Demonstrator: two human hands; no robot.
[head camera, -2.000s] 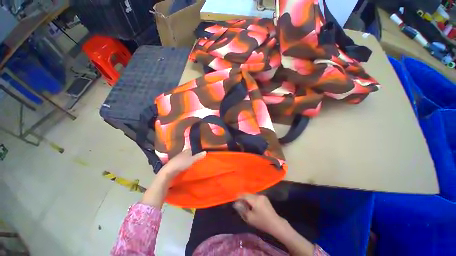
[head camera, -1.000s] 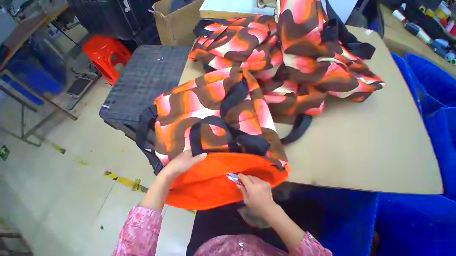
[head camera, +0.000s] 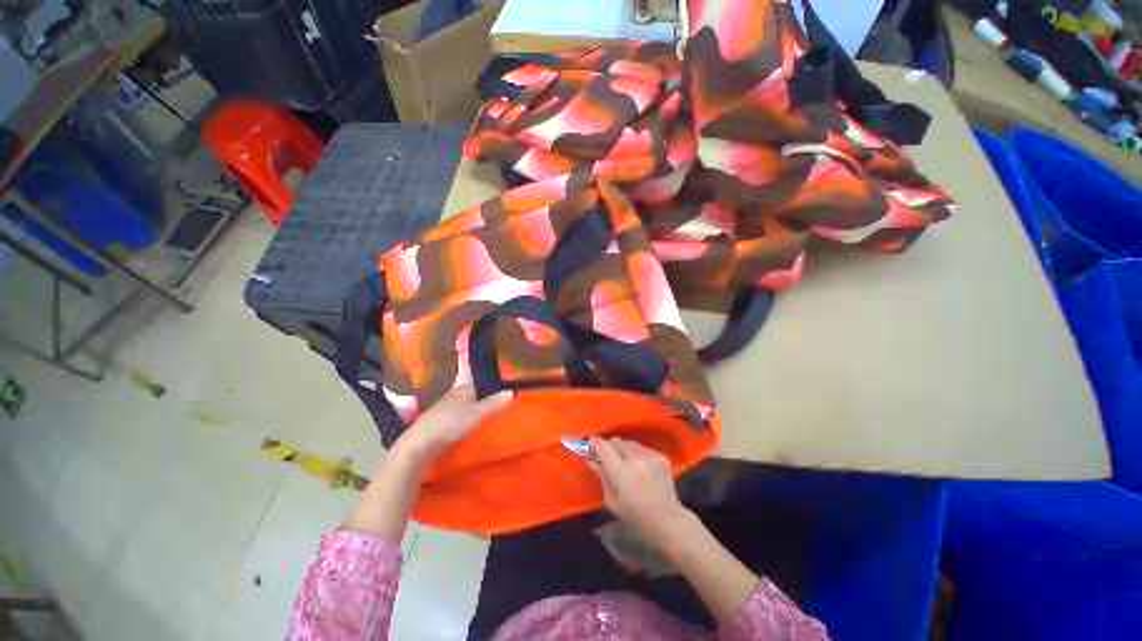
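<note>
The tote bag (head camera: 457, 269) lies at the table's near left edge, its wavy brown, orange and pink print facing up. Its bright orange lining (head camera: 526, 482) faces me at the open mouth. Black handles (head camera: 480, 344) loop over the print. My left hand (head camera: 447, 423) grips the bag's rim at the left, fingers on the edge where print meets lining. My right hand (head camera: 636, 478) holds small silvery thread snips (head camera: 577, 447), mostly hidden in the fingers, with the blades over the lining. Any thread there is too fine to see.
A pile of printed bags (head camera: 802, 188) lies across the back of the tan table (head camera: 914, 376). A black crate (head camera: 363, 200) stands at the left, with a red stool (head camera: 257, 144) and cardboard box (head camera: 432, 69) behind. Blue bins (head camera: 1027, 538) are at the right and below. Thread spools (head camera: 1039, 73) lie upper right.
My right hand has risen from below the bag's lower rim to over the orange lining, bringing the snips into view. My left hand stays on the rim.
</note>
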